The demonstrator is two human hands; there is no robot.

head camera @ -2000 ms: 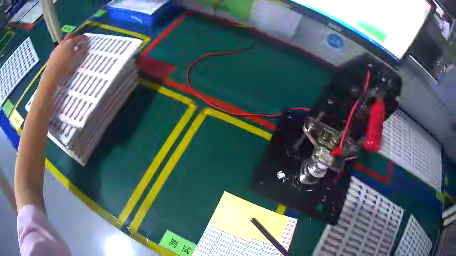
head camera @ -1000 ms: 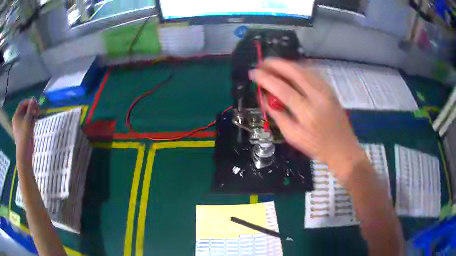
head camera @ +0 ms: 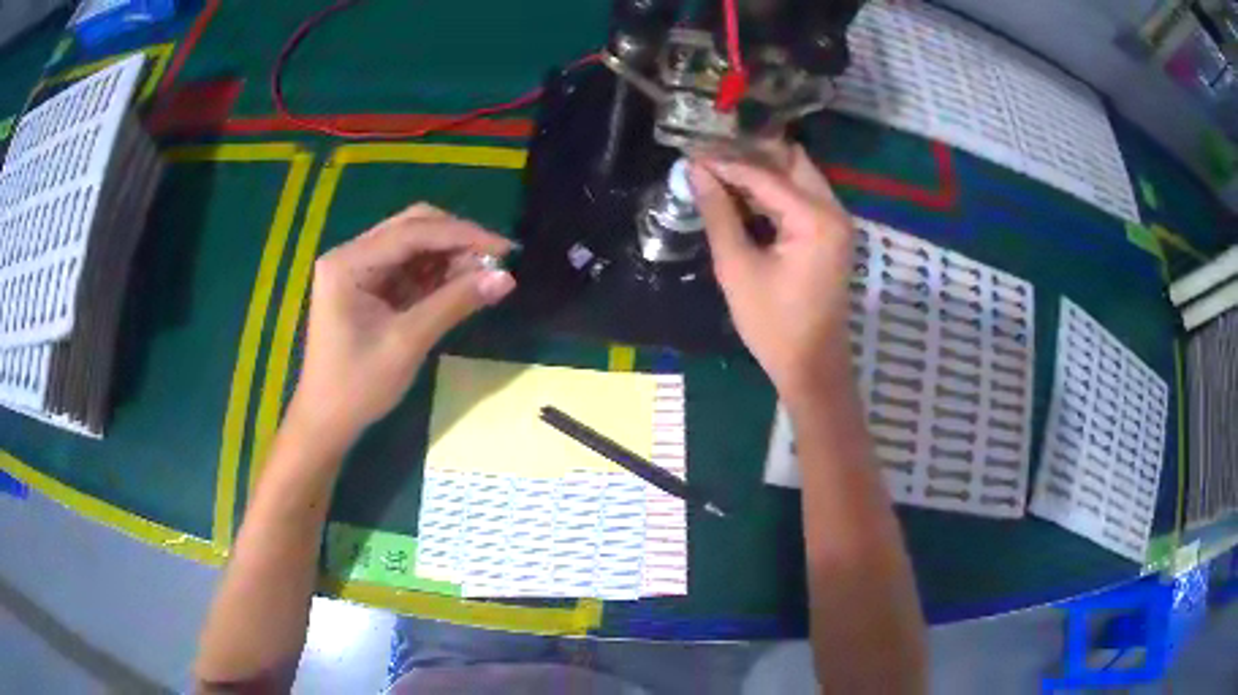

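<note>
My left hand (head camera: 407,292) is over the mat left of the fixture base, thumb and forefinger pinching a small part (head camera: 492,264), mostly hidden by the fingertips. My right hand (head camera: 781,245) is at the test fixture (head camera: 726,82), its fingertips against the white top of the silver round holder (head camera: 672,217), under the metal linkage. Whether the right fingertips hold a part cannot be seen. The fixture stands on a black base (head camera: 570,292); its upper end is cut off by the frame top.
A tray stack (head camera: 68,258) stands at left. Parts trays (head camera: 937,373) lie right of the fixture, with another tray (head camera: 1107,421) beyond. The record sheet (head camera: 543,530) and pen (head camera: 611,451) lie in front. A red test lead (head camera: 407,132) crosses the mat behind.
My left hand has come from the tray stack to beside the fixture with a small part. My right hand has moved from the red handle down to the holder. The view has tilted down.
</note>
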